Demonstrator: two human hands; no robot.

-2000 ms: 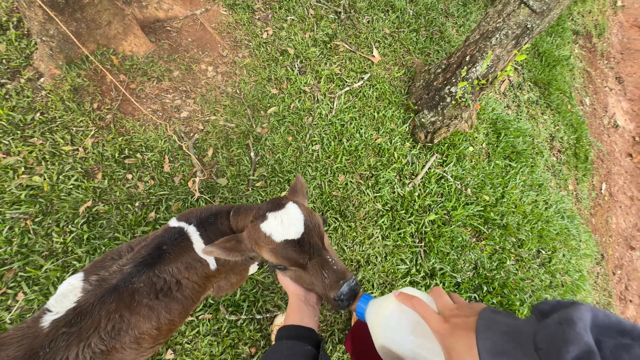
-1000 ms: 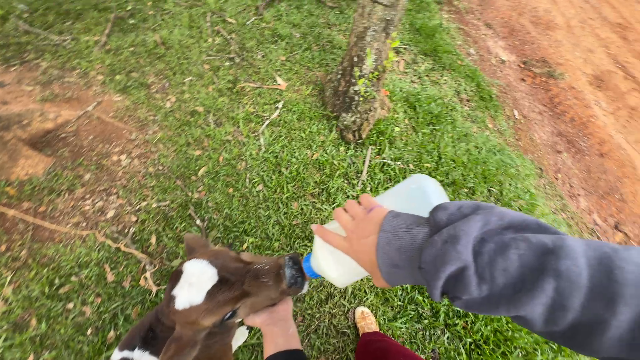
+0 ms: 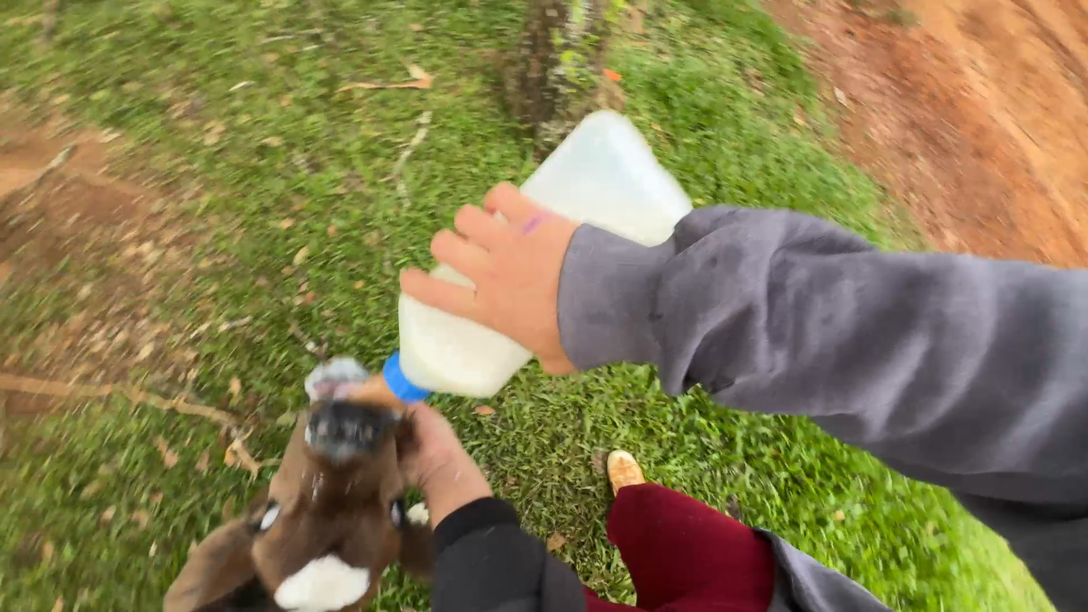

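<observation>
My right hand (image 3: 501, 272) grips a translucent plastic feeding bottle (image 3: 459, 340) holding white milk, tilted with its blue collar (image 3: 403, 379) low and to the left. From the collar a tan teat (image 3: 371, 393) reaches into the mouth of a brown calf (image 3: 331, 510) with a white forehead patch. The calf's head is raised, its dark wet nose below the teat. My left hand (image 3: 438, 459) rests against the side of the calf's jaw; its fingers are mostly hidden behind the muzzle.
A tree trunk (image 3: 557, 68) stands ahead, past the bottle. Grass with twigs and dry leaves covers the ground, with a bare dirt patch (image 3: 76, 195) at left and a red dirt track (image 3: 952, 110) at right. A root or stick (image 3: 127, 391) lies left of the calf.
The calf's muzzle has turned from pointing right to pointing up the view. The bottle has tipped to a steeper slant, my right hand still on it. The view has swung right since the first frame.
</observation>
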